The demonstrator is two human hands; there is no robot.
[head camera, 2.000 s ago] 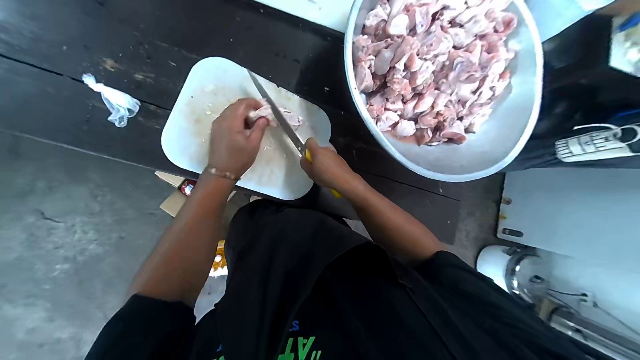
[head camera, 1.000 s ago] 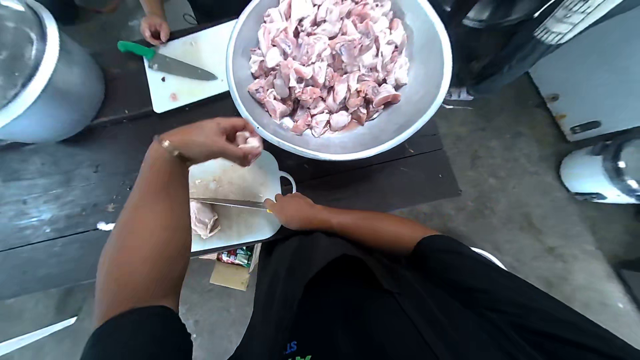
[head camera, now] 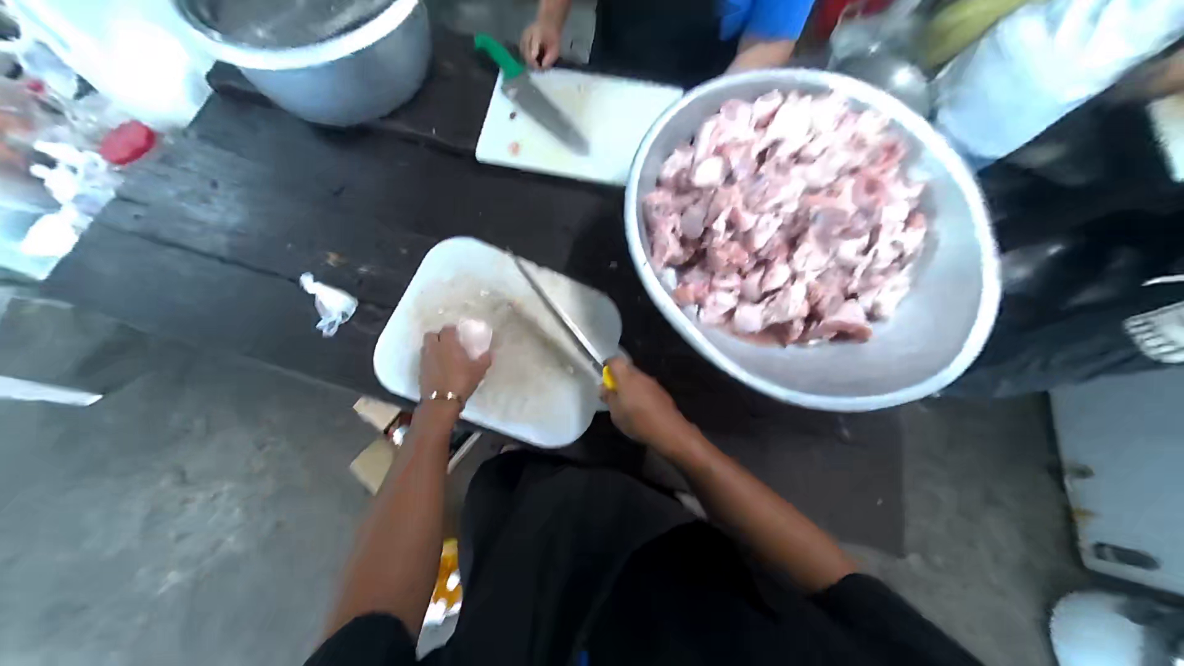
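Note:
My left hand [head camera: 453, 363] is at the left part of a white plastic cutting board [head camera: 532, 421], its fingers on a pale piece of raw meat [head camera: 474, 338]. In my right hand [head camera: 638, 400] is the yellow handle of a long-bladed knife [head camera: 564, 319], at the board's right edge. The blade slants up and left across the board. To the right of the board stands a large metal basin [head camera: 805, 384] holding many pieces of raw meat [head camera: 786, 213].
Across the dark wooden table [head camera: 240, 222], a co-worker's hand [head camera: 541, 43] is near a second white board [head camera: 615, 120] with a green-handled knife [head camera: 546, 111]. A large metal pot [head camera: 342, 83] stands at upper left. A knotted plastic bag [head camera: 328, 303] lies left of my board.
My left hand, near the basin's rim with a small piece one second ago, is now down at the board on a pale piece. The knife stays in my right hand. The view has shifted.

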